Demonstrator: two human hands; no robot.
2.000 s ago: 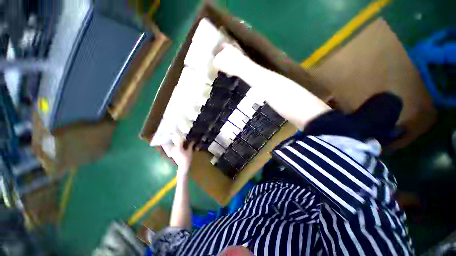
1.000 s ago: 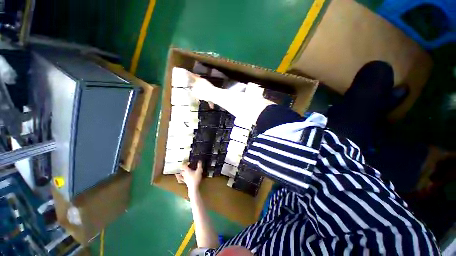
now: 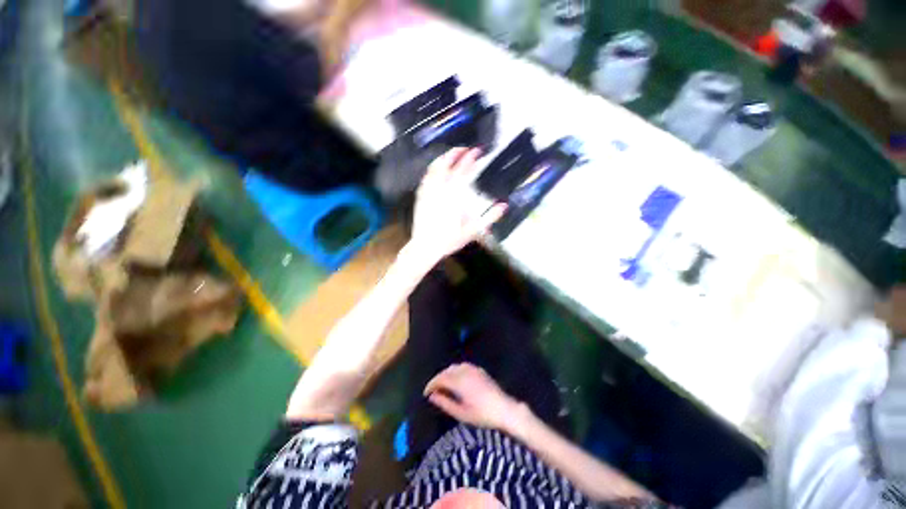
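My left hand (image 3: pixel 452 204) reaches over the near edge of the white bench (image 3: pixel 586 288). Its fingers and thumb are spread beside glossy black trays or open cartons. One black tray (image 3: pixel 422 149) is beyond the fingertips, and another black tray (image 3: pixel 541 184) is right of the thumb; both show a small blue strip. Blur hides whether the hand grips either one. My right hand (image 3: pixel 472 396) is low in front of my body, away from the bench, with loosely curled fingers and nothing visible in it. A blue label sheet (image 3: pixel 660 206) lies flat on the bench.
A small dark frame shape (image 3: pixel 695 263) lies on the bench. Bagged units (image 3: pixel 626 68) stand on the green belt behind. A person's pale sleeve (image 3: pixel 834 408) is at the right, and a dark-clothed person (image 3: pixel 248 89) at upper left. A blue stool (image 3: pixel 318 214) and crumpled cardboard (image 3: pixel 154 298) are on the floor.
The view has turned from the floor carton of black and white units to the bench. Both hands have left that carton. My left hand is now at the black trays, my right hand near my lap.
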